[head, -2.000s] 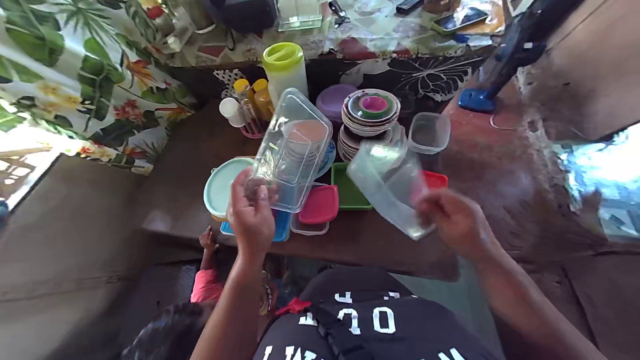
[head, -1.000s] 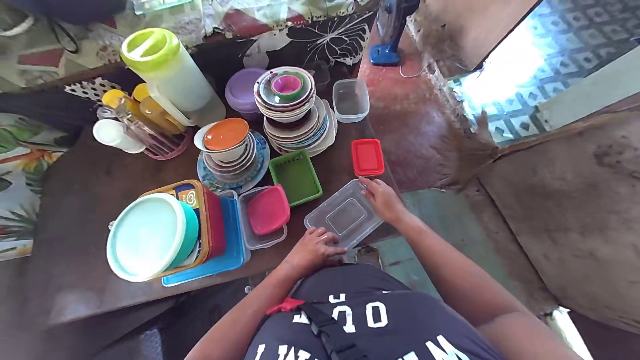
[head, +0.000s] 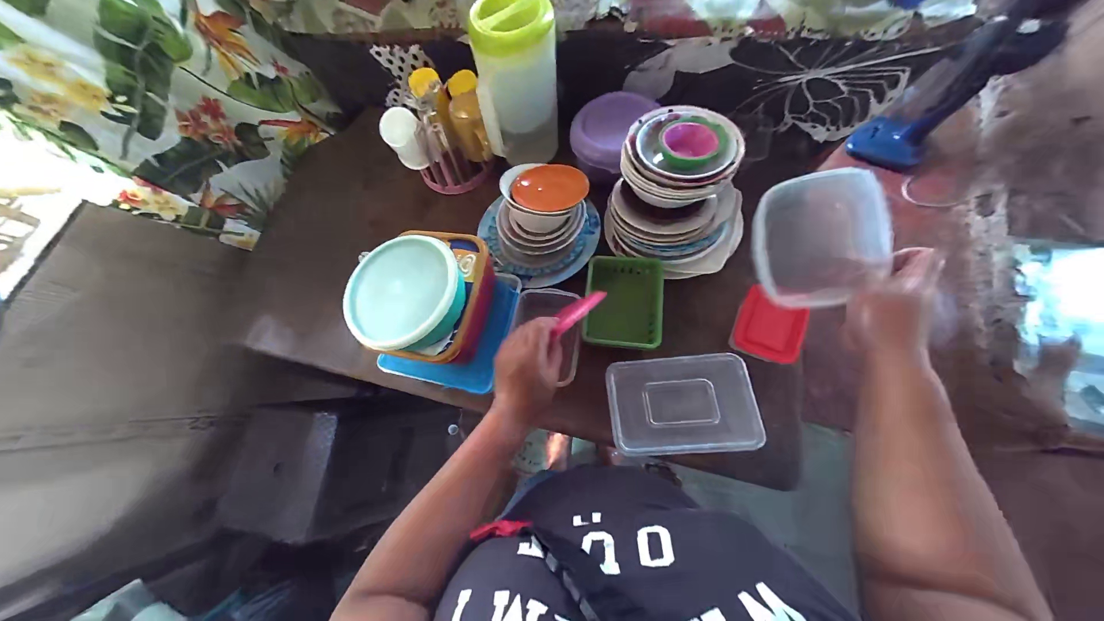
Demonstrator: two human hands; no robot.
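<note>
My left hand (head: 528,366) holds a pink plastic lid (head: 580,312) tilted nearly on edge, above a clear rectangular container (head: 569,349). My right hand (head: 897,302) is closed on the rim of a clear square plastic container (head: 819,233), lifted over the table's right side; the hand is blurred. Below and left of it lies a red lid or small box (head: 770,326). A clear rectangular lidded container (head: 686,404) rests at the front edge, touched by neither hand. Between the hands and farther back is a green plastic basket (head: 624,302).
Stacked plates and bowls (head: 677,207), an orange-topped bowl stack (head: 543,216), a purple container (head: 611,129), a green-lidded pitcher (head: 516,86) and a bottle rack (head: 453,168) stand behind. At left, a mint-lidded bowl (head: 404,293) sits on stacked containers over a blue lid (head: 483,345).
Both hands have left the clear rectangular container at the front edge. My left hand has picked up the pink lid; my right has lifted the clear square container from beside the plates.
</note>
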